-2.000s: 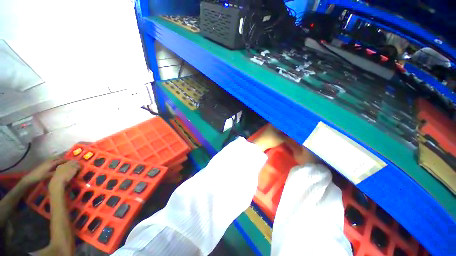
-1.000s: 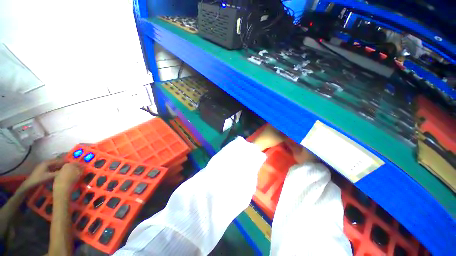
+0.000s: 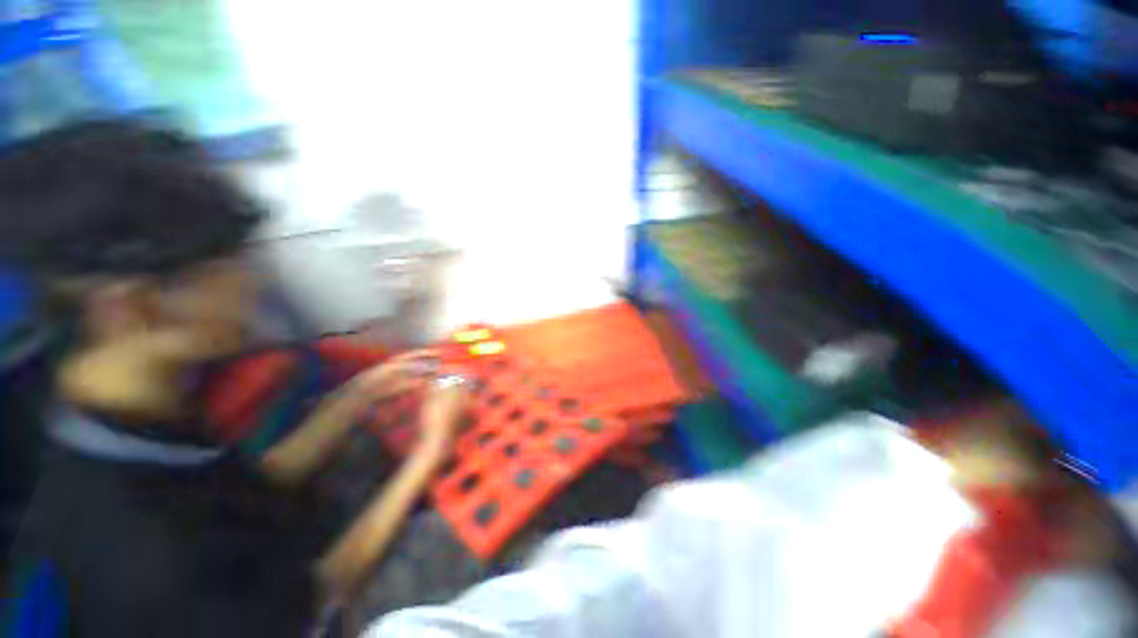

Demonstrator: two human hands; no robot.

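The frame is heavily blurred. My left arm in a white sleeve reaches to the lower right, and my left hand (image 3: 992, 451) shows as a blurred patch at the cuff, under the blue beam. It is at an orange tray (image 3: 955, 586) on the lower shelf; its fingers cannot be made out. My right hand (image 3: 1098, 530) is a dark blur at the right edge above a white cuff, partly cut off. Whether either hand holds something cannot be told.
A person in a dark shirt (image 3: 162, 536) is at left, both hands on an orange tray (image 3: 499, 530) of dark units, two glowing yellow. Stacked orange trays (image 3: 599, 355) lie behind. A blue beam (image 3: 899, 231) crosses at right, with a black box (image 3: 874, 94) above.
The view has swung left, so the shelf and my arms sit further right and the person's head and body show. The two lit units changed from blue to yellow.
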